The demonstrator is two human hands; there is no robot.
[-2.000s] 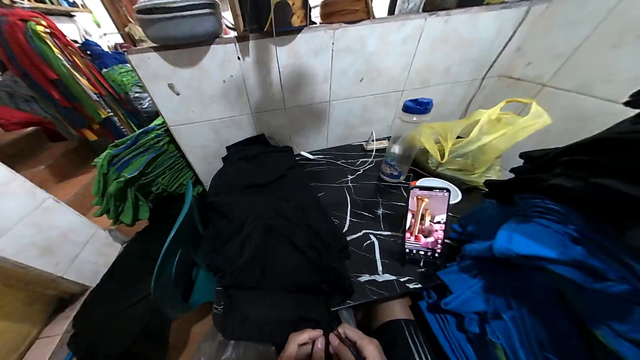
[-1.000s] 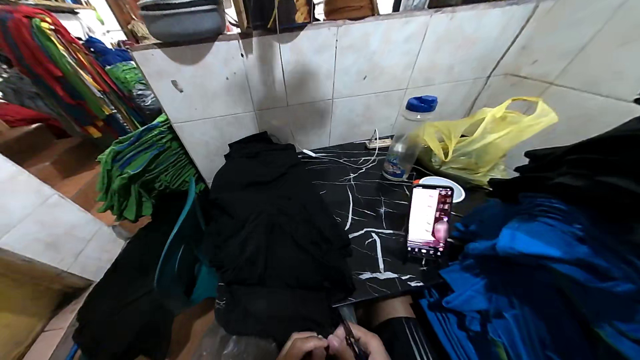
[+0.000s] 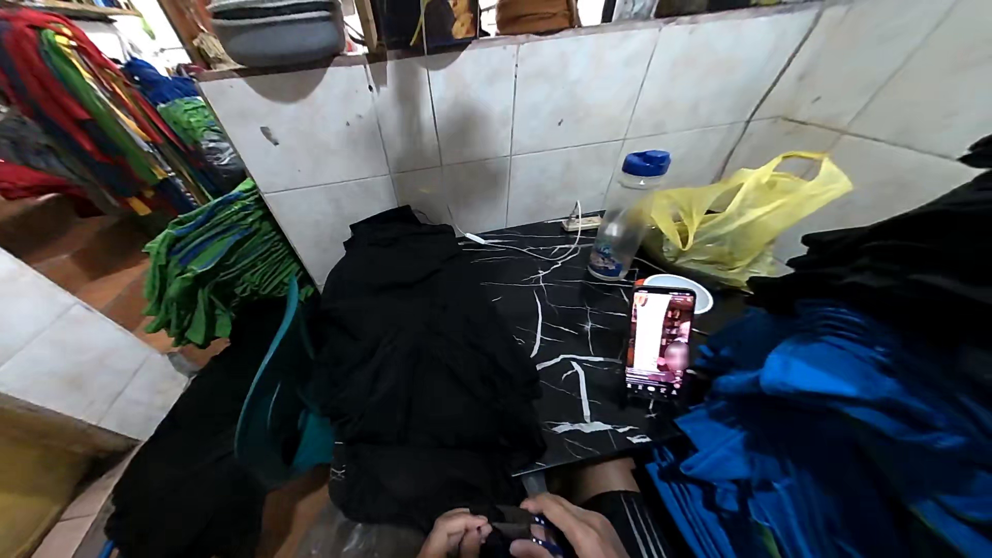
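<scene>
At the bottom edge, my left hand point(image 3: 456, 533) pinches a bit of black fabric between thumb and fingers. Close on its right, my right hand point(image 3: 570, 527) is closed around a small tool with dark blue handles, perhaps scissors or thread snips; its tip is hard to make out. Just above both hands lies a stack of black garments point(image 3: 418, 349), which hangs over the near edge of the black marble-patterned table point(image 3: 573, 310). A lit smartphone point(image 3: 659, 341) stands upright to the right of the stack.
A clear bottle with a blue lid point(image 3: 620, 217), a yellow plastic bag point(image 3: 744, 225) and a white cable point(image 3: 535, 252) are at the back. Blue garments point(image 3: 821, 403) are piled at right. A teal plastic chair point(image 3: 271, 411) and green garments point(image 3: 225, 263) stand left, beside a tiled wall point(image 3: 573, 101).
The small tool shows in my right hand now and one second ago, but is not visible two seconds ago. The picture on the phone screen has changed.
</scene>
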